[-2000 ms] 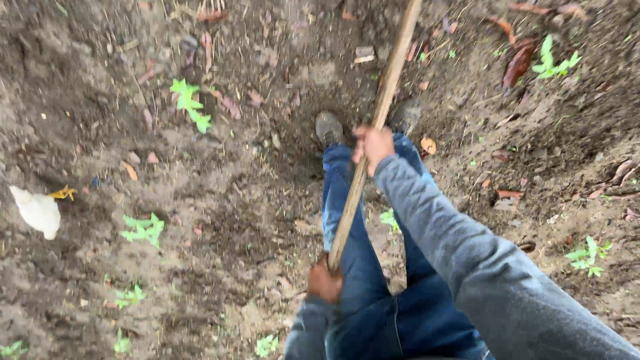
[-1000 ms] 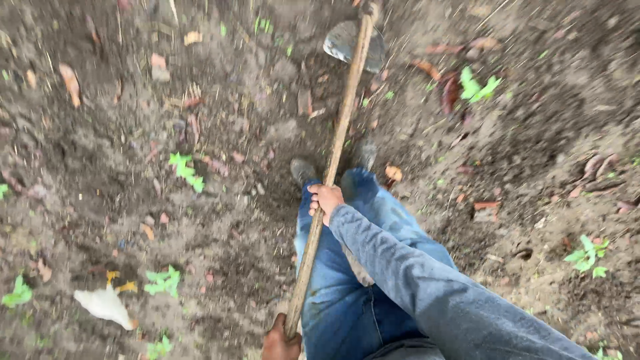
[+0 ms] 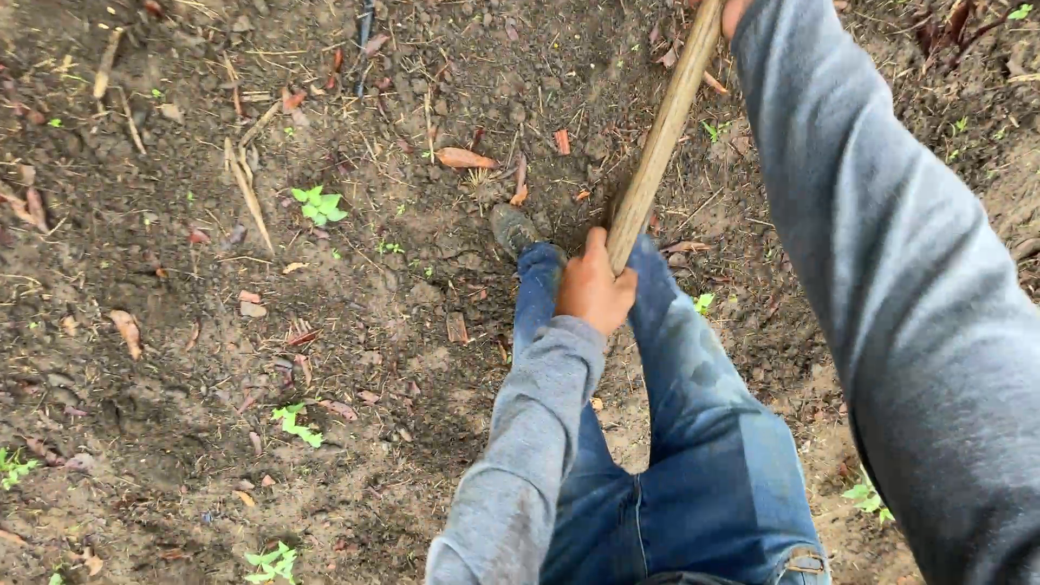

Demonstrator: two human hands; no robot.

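Observation:
A long wooden handle (image 3: 668,134) slants from between my thighs up past the top edge of the view. My left hand (image 3: 597,284) grips its lower end, just above my jeans. Higher up, at the top edge, my right hand (image 3: 735,15) is wrapped on the same handle and is partly cut off by the frame. The tool's head lies outside the view now. Grey sleeves cover both arms.
Brown soil (image 3: 390,325) is strewn with dry leaves, bark and twigs. Young green plants grow at the left, among them one seedling (image 3: 318,205) and another (image 3: 298,424). A dark thin tube (image 3: 365,45) lies at the top. My shoe (image 3: 513,229) stands on the soil.
The tool's metal head, in view a second ago, is out of the frame. My right hand has moved up and away toward the top edge. The white bird at the left is no longer seen; the view has shifted.

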